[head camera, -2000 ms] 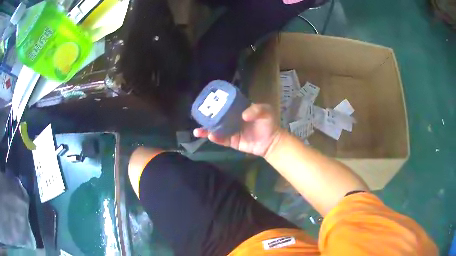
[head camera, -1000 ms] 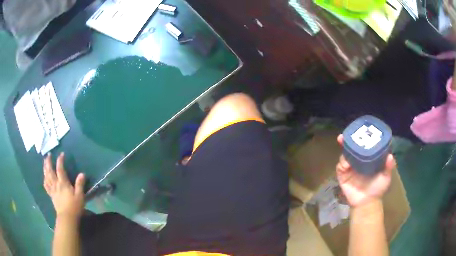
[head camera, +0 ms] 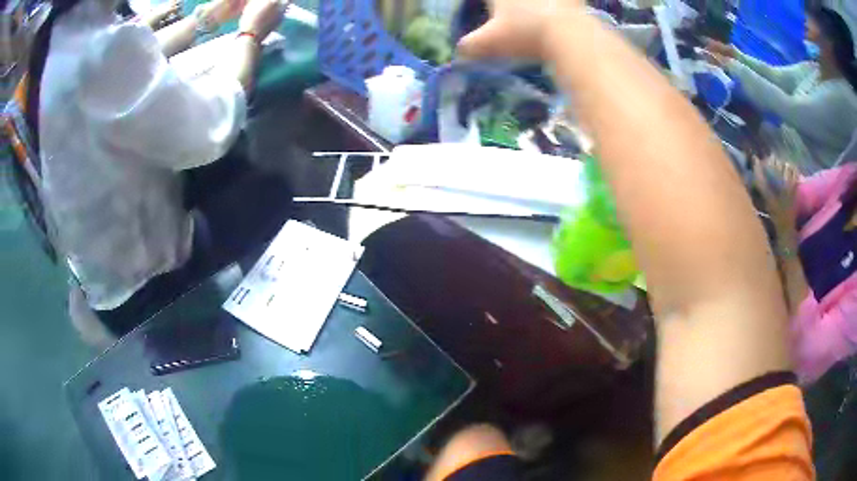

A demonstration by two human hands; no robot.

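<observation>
My right hand [head camera: 515, 30] reaches over the brown bench at the top edge of the picture, which cuts it off. I cannot tell if it holds anything; the dark grey round object cannot be made out. My left hand is out of view. On the dark-green table [head camera: 310, 413] lie fanned label strips [head camera: 155, 434] at the near left, a flat black smartphone-like rectangle [head camera: 195, 355] and a wider stack of label sheets [head camera: 296, 284]. Two small white-and-dark pieces lie beside the stack, one at its edge [head camera: 352, 302] and one nearer me [head camera: 368, 338].
Brown bench [head camera: 460, 272] holds long white sheets [head camera: 479, 177], a thin metal frame [head camera: 336, 178], a white container [head camera: 395, 101] and a bright green bottle [head camera: 592, 240], partly behind my arm. A blue basket [head camera: 350, 42] stands behind. People sit at left [head camera: 141, 160] and right [head camera: 827, 244].
My right hand has moved from low over the cardboard box, where it held the dark grey round object, up across the bench. My left hand has left the picture. The view has tilted up.
</observation>
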